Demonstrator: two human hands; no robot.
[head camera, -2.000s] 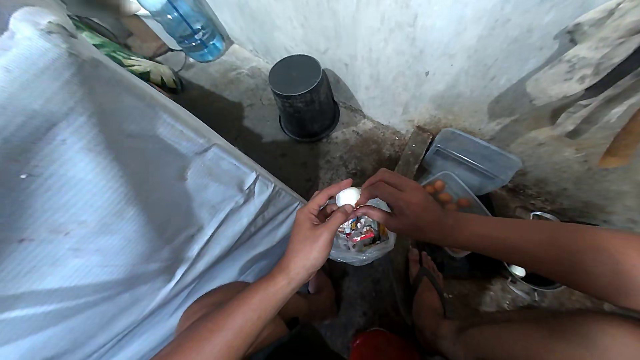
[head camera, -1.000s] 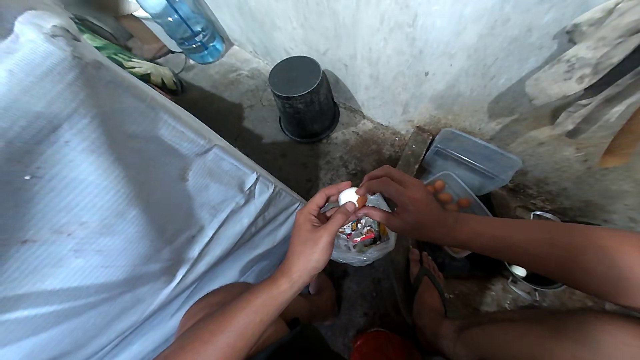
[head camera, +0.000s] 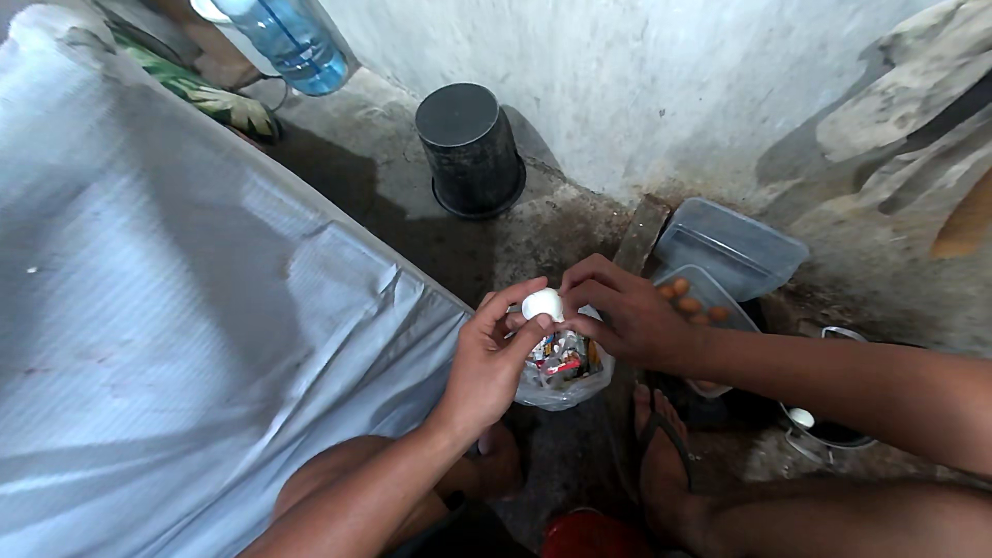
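A white peeled-looking egg (head camera: 542, 305) is held between the fingers and thumb of my left hand (head camera: 496, 349). My right hand (head camera: 624, 310) touches the egg's right side with its fingertips; whether a bit of shell is between them cannot be told. Below both hands stands a clear plastic bag (head camera: 562, 395) of mixed litter, with wrappers (head camera: 566, 364) showing. To the right, partly behind my right forearm, a clear plastic container (head camera: 732, 298) holds several brown eggs (head camera: 688, 304).
An upturned black bucket (head camera: 470, 151) stands on the floor by the wall. A clear container or lid (head camera: 728, 248) lies beside the eggs. A pot (head camera: 849, 442) with something white is at right, a covered table (head camera: 194, 310) at left, a blue bottle (head camera: 298, 50) at top.
The brown shell that showed on the egg's right side one second ago is no longer visible. Both hands remain over the bag with only small finger movements.
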